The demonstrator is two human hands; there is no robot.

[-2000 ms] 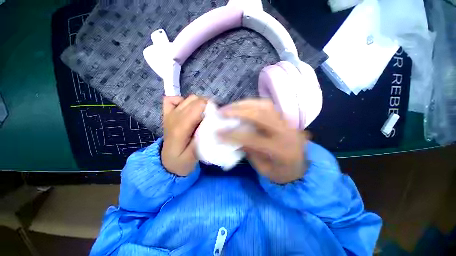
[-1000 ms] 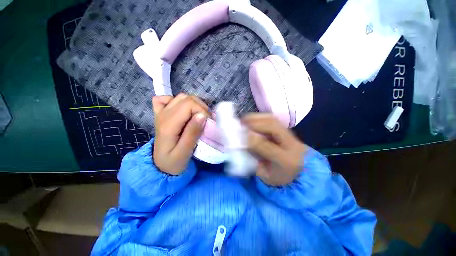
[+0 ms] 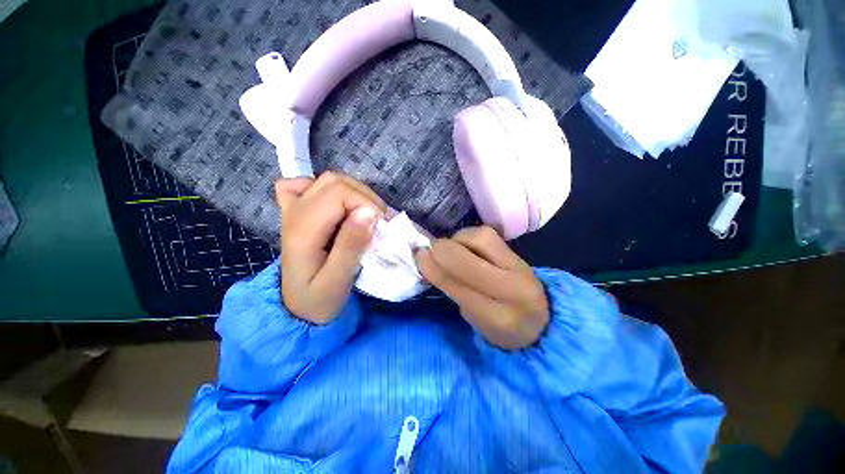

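The white and pale pink cat-ear headset (image 3: 357, 48) rests on a grey dark-speckled sheet (image 3: 199, 102), its arch away from me. Its right ear cup (image 3: 523, 167) lies on its side with the pink cushion facing left. My left hand (image 3: 324, 245) grips the left ear cup near the end of the headband. My right hand (image 3: 491, 282) holds a crumpled white wiping cloth (image 3: 394, 259) against that cup. The cloth and my fingers hide most of the left cup. One cat ear (image 3: 266, 106) points left.
A black work mat (image 3: 649, 218) with white lettering lies under the sheet on the green bench (image 3: 56, 222). At right are a stack of white wipes (image 3: 653, 79), a small white block (image 3: 726, 213) and clear plastic bags (image 3: 825, 148). Brown cardboard (image 3: 148, 389) shows below the bench at left.
The headset has shifted slightly left and up. My right hand, blurred earlier, is now sharp, and the cloth has moved from beside the left cup back against it. My left hand keeps its grip.
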